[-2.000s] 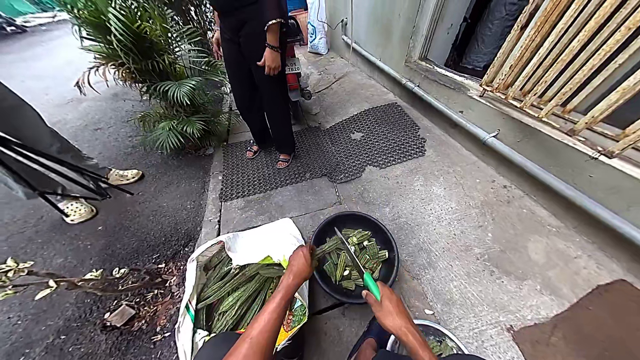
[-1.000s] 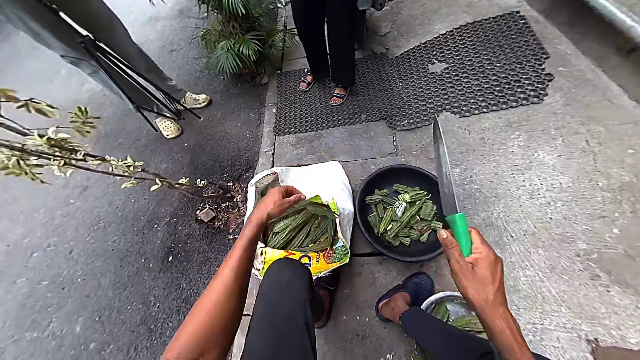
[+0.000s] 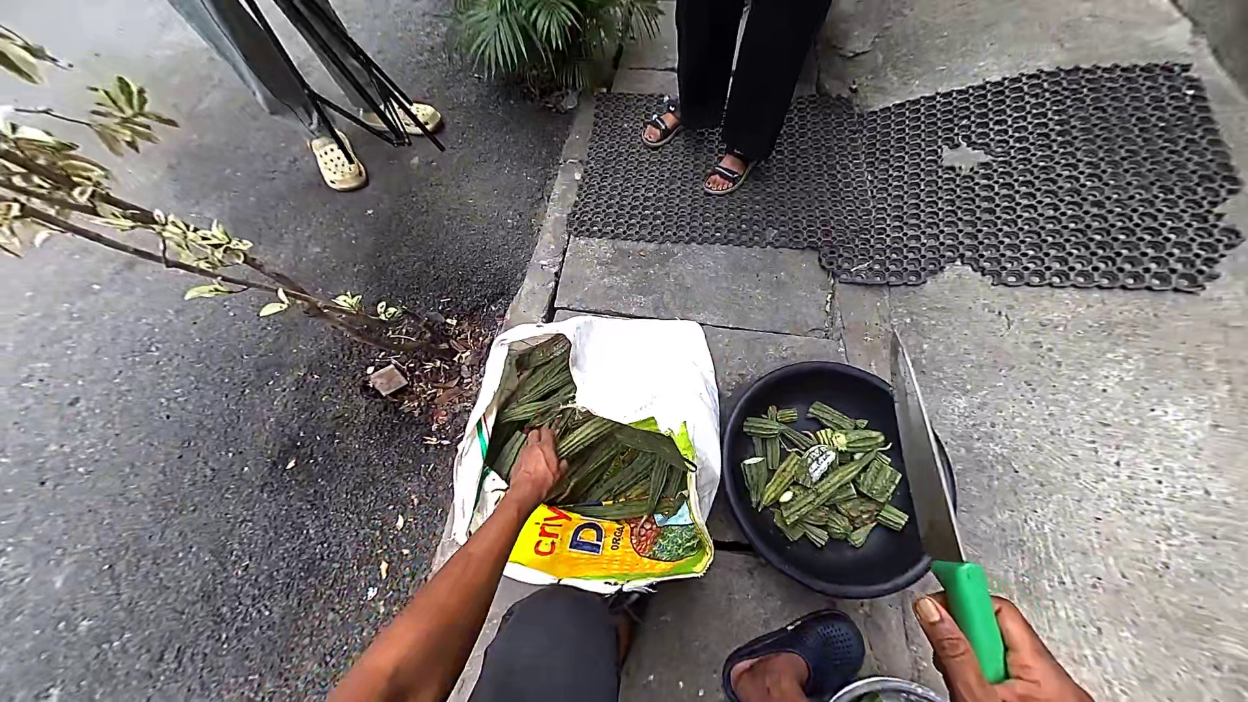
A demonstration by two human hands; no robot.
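My left hand (image 3: pixel 538 468) reaches into an open white woven sack (image 3: pixel 639 366) of long ridged green vegetable pieces (image 3: pixel 614 458), perhaps peelings; its fingertips are partly hidden among them. At the lower right my right hand (image 3: pixel 990 648) grips the green handle of a large knife (image 3: pixel 924 468), its blade pointing up over the right rim of a round black basin (image 3: pixel 770 561). Inside the basin lie short cut pieces of a ridged green vegetable (image 3: pixel 829 487). The basin stands on the paving just right of the sack.
A metal bowl (image 3: pixel 885 688) shows at the bottom edge beside my shod foot (image 3: pixel 799 653). A person in black trousers (image 3: pixel 741 78) stands on a black rubber mat (image 3: pixel 1033 185). Another person's clogs (image 3: pixel 338 161) and thin black legs of a stand are at upper left. A leafy branch (image 3: pixel 175 258) leans in from the left.
Two seconds ago the knife was over the basin with my left hand beside it; my left hand has since gone to the sack. The knife now points up at the basin's right. The view has tilted down.
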